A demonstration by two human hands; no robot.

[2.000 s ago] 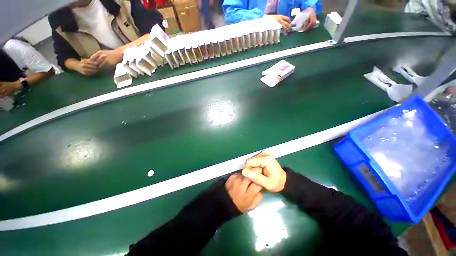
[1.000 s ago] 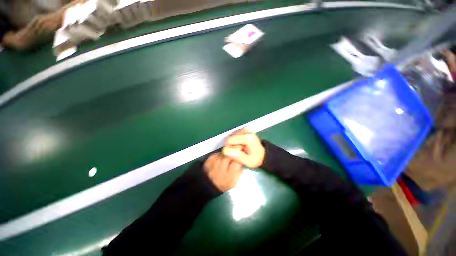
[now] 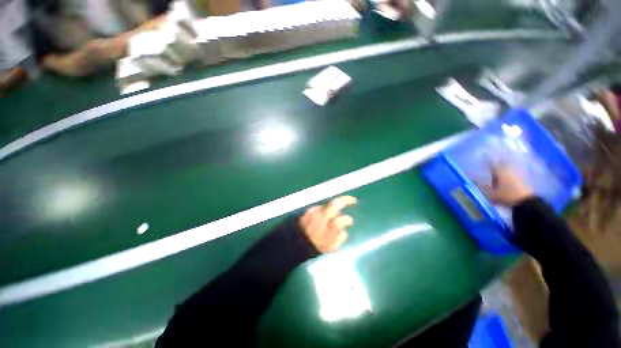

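A blue plastic tote (image 3: 473,221) stands at the right on the bench, with shiny clear plastic pieces (image 3: 538,166) in it. My right hand (image 3: 509,185) is over the near left part of the tote, at the clear pieces. It is blurred, so whether its fingers hold a piece cannot be told. My left hand (image 3: 329,225) is above the green bench beside the white strip, with its fingers apart and nothing in it.
A white carton with pink print (image 3: 328,84) and white pouches (image 3: 470,103) lie on the green belt. A small white scrap (image 3: 142,228) lies at the left. A row of open cartons (image 3: 272,34) stands at the far side. People's arms show there. A brown carton (image 3: 528,289) is below the tote.
My hands were clasped together before and are now apart. My right hand has moved right, into the area of the tote. My left hand has opened near where it was. The view has shifted.
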